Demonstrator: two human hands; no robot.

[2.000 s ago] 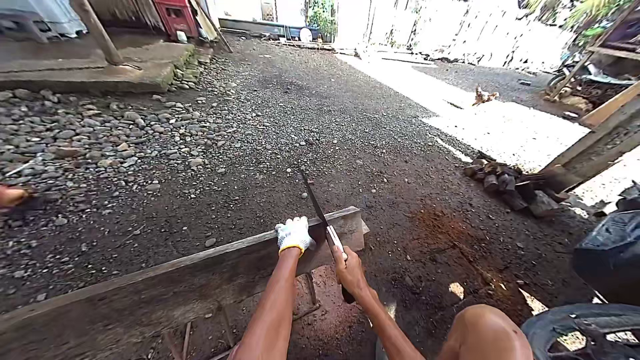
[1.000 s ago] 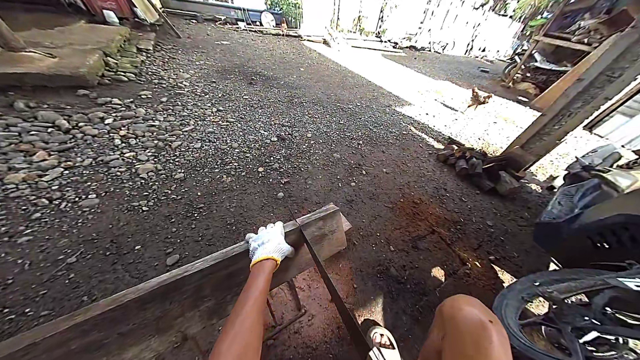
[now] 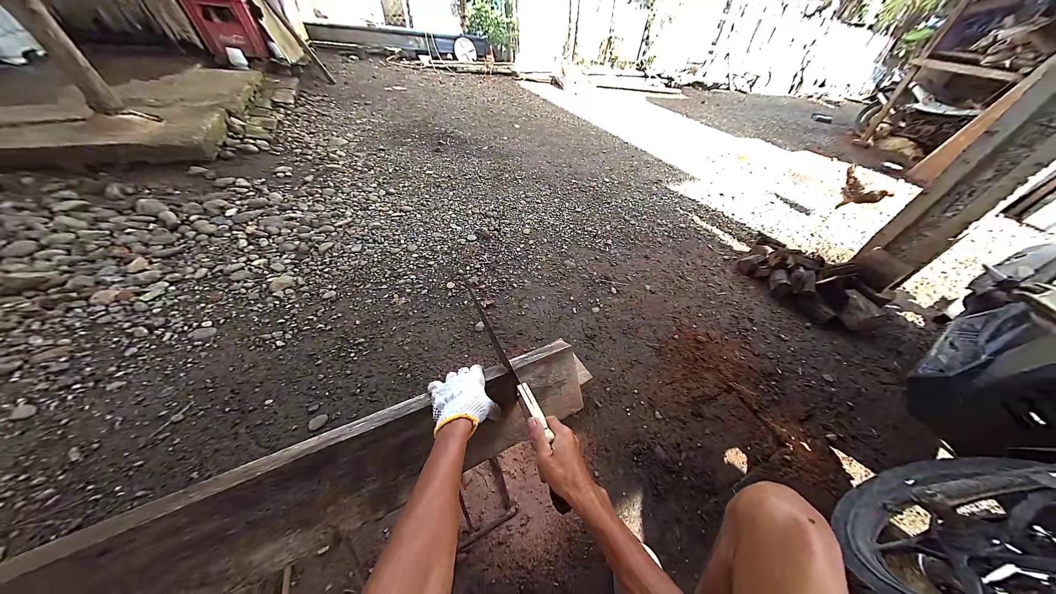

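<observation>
My left hand (image 3: 462,398), in a white knitted glove with a yellow cuff, grips the upper edge of a long wooden plank (image 3: 330,462) that stands on edge. Bare, my right hand (image 3: 563,462) is closed around the light-coloured handle of a handsaw (image 3: 493,334). The saw's dark blade crosses the plank's top edge just right of the glove, its tip pointing away over the gravel. Beneath the plank, a thin metal stand (image 3: 502,487) shows in part. How deep the blade sits in the wood cannot be told.
My bare knee (image 3: 780,536) is at the lower right, beside a black spoked wheel (image 3: 949,511). Firewood (image 3: 804,285) lies by a slanting timber post (image 3: 965,173), and a chicken (image 3: 860,190) stands beyond. Stones (image 3: 157,239) and a concrete slab (image 3: 181,115) are on the left.
A second ago my right hand was out of view at the bottom with the blade drawn back; now it is forward near the plank, the blade reaching beyond it. My left hand stays on the plank.
</observation>
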